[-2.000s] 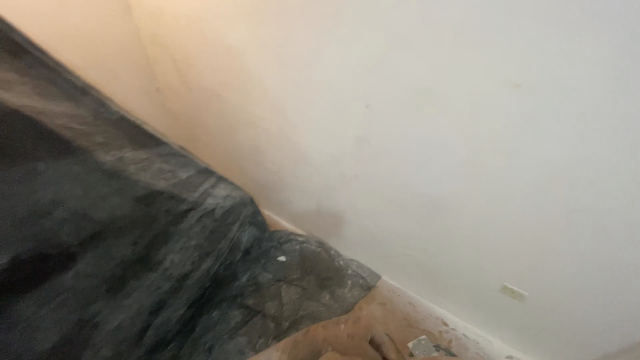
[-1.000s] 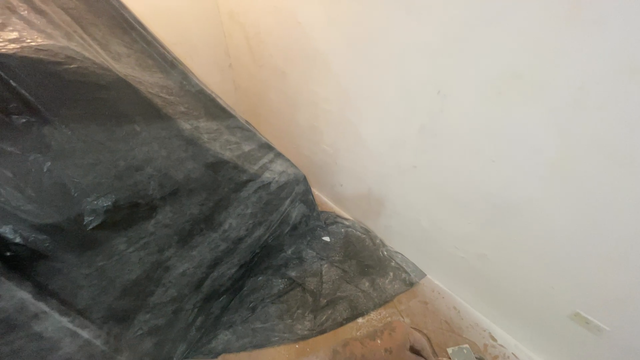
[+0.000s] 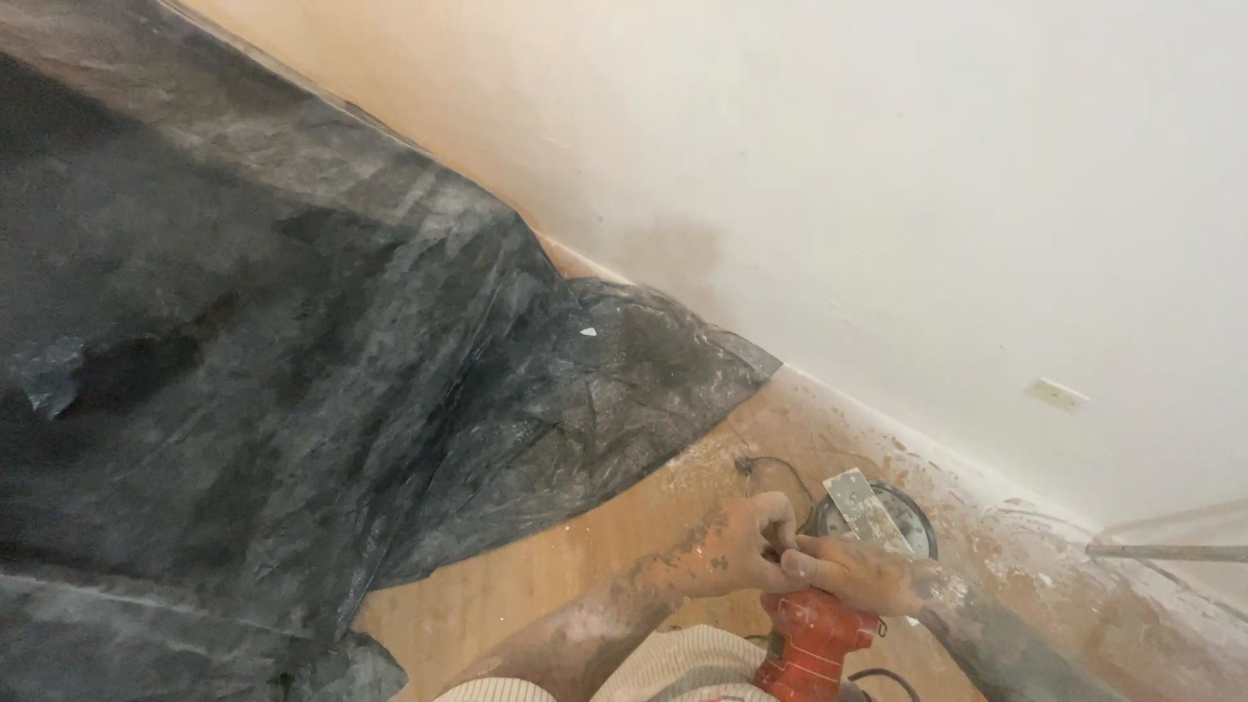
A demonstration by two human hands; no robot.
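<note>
Both hands meet low in the view, their fingertips together, and both forearms are spotted with pale residue. My left hand has its fingers curled inward; my right hand touches it from the right. Whether something small sits between the fingers cannot be told. Just below the hands is an orange-red power tool body, close to my striped clothing; what supports it is hidden. Beyond my right hand lie a round dark-rimmed disc and a flat metal blade or plate across it, dusty and speckled.
Dark plastic sheeting drapes over something bulky on the left and spreads onto the wooden floor. A white wall with an outlet plate rises behind. A cable and debris lie along the baseboard; a thin pole is at right.
Both forearms and the joined hands are now in view, with the orange-red tool below them; neither was clearly seen earlier. The view has shifted.
</note>
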